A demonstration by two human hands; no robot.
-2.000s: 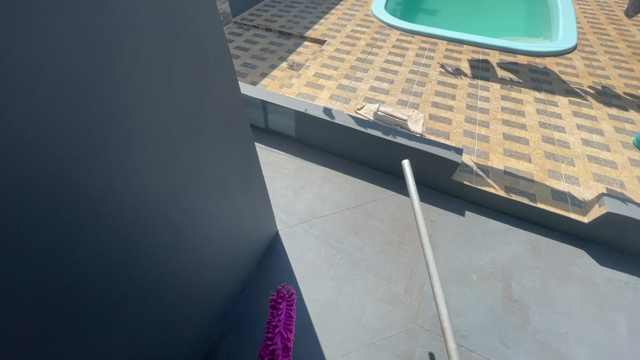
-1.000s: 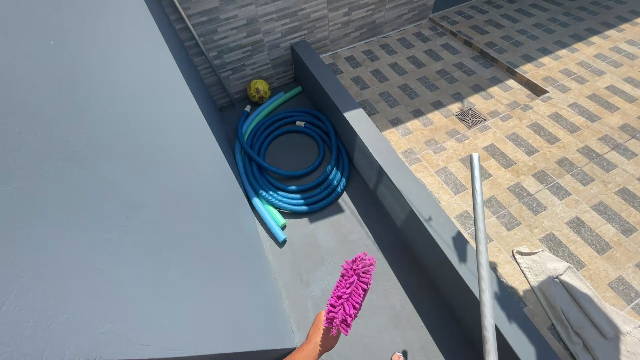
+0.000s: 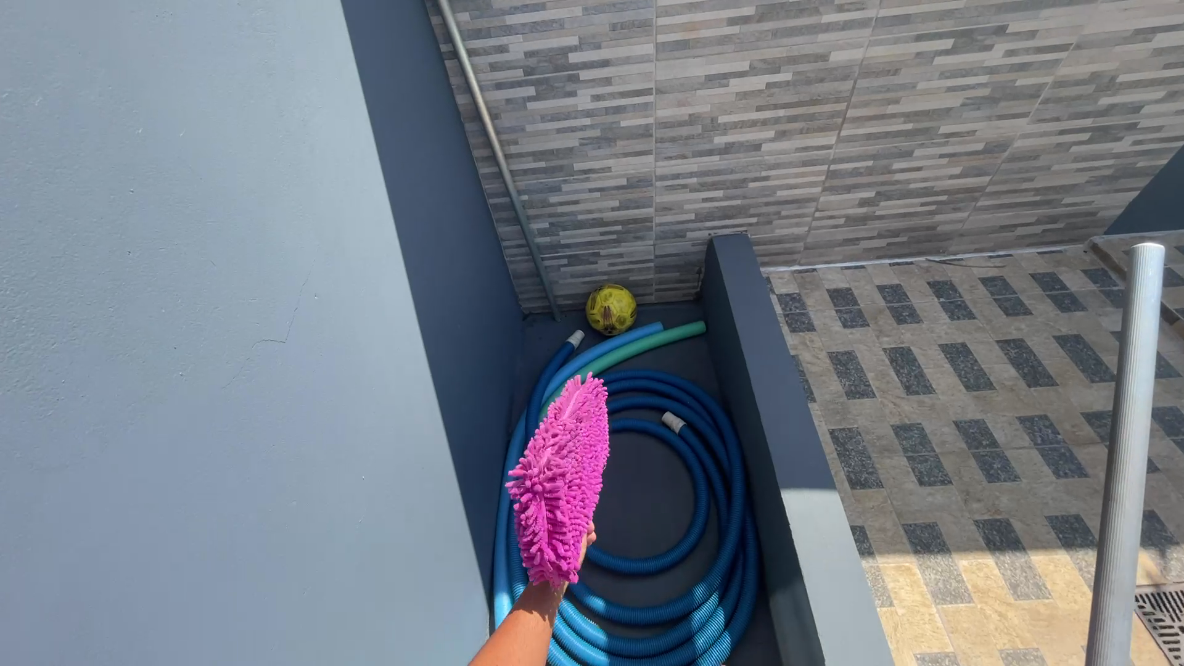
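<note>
A pink chenille microfiber wash mitt is upright near the middle of the head view, held by my left hand. Most of that hand is hidden behind the mitt; the forearm rises from the bottom edge. Below and behind it, a coiled blue pool hose lies on the dark floor, with grey end cuffs. A light blue foam noodle and a green one lie at the coil's far side. A metal pole stands out from the lower right edge; my right hand is not visible.
A yellow ball rests against the tiled wall. A thin metal pole leans in the left corner. The blue-grey wall flanks the left side, a low wall the right. Beyond are patterned floor tiles and a drain grate.
The view has swung far left, from the pool to the corner with the hose. My left hand with the pink mitt has come into view and now reaches over the coil.
</note>
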